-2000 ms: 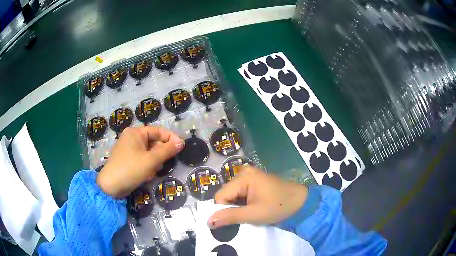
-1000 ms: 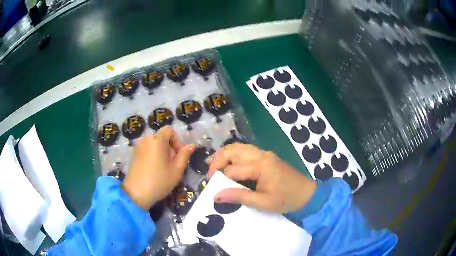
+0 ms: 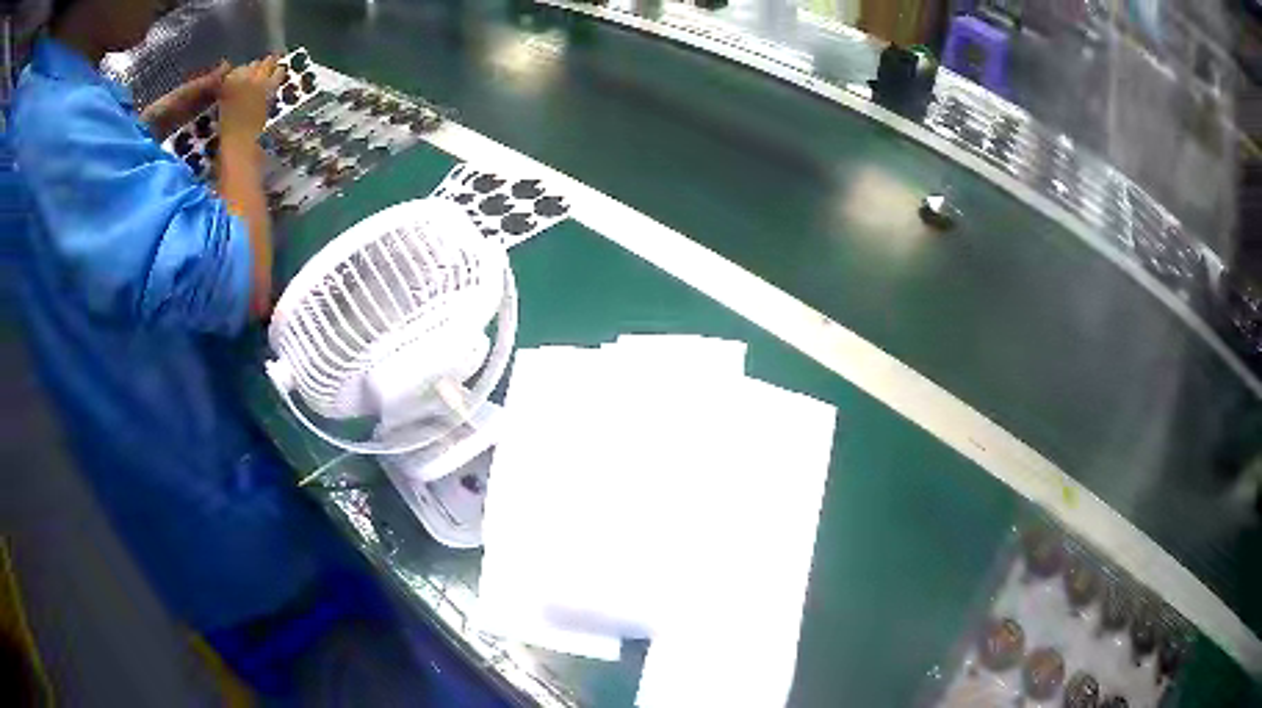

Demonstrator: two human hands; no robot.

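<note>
Neither of my hands is in the picture. White blank paper sheets (image 3: 651, 484) lie overlapping on the green bench mat (image 3: 886, 498) in front of me. Part of a clear blister tray (image 3: 976, 685) with round display modules (image 3: 1042, 674) shows at the lower right, cut off by the picture's edge and blurred. Its modules show brown-orange patches.
A white fan (image 3: 395, 325) stands left of the paper. A coworker in a blue smock (image 3: 125, 208) works at the upper left over another tray (image 3: 312, 152). A sticker sheet (image 3: 505, 201) lies behind the fan. A pale rail (image 3: 775, 311) borders the dark green belt (image 3: 775, 166).
The view has swung left. My hands, the held sticker sheet and the stacked trays have left the picture. The fan, coworker and more of the white papers have come into view.
</note>
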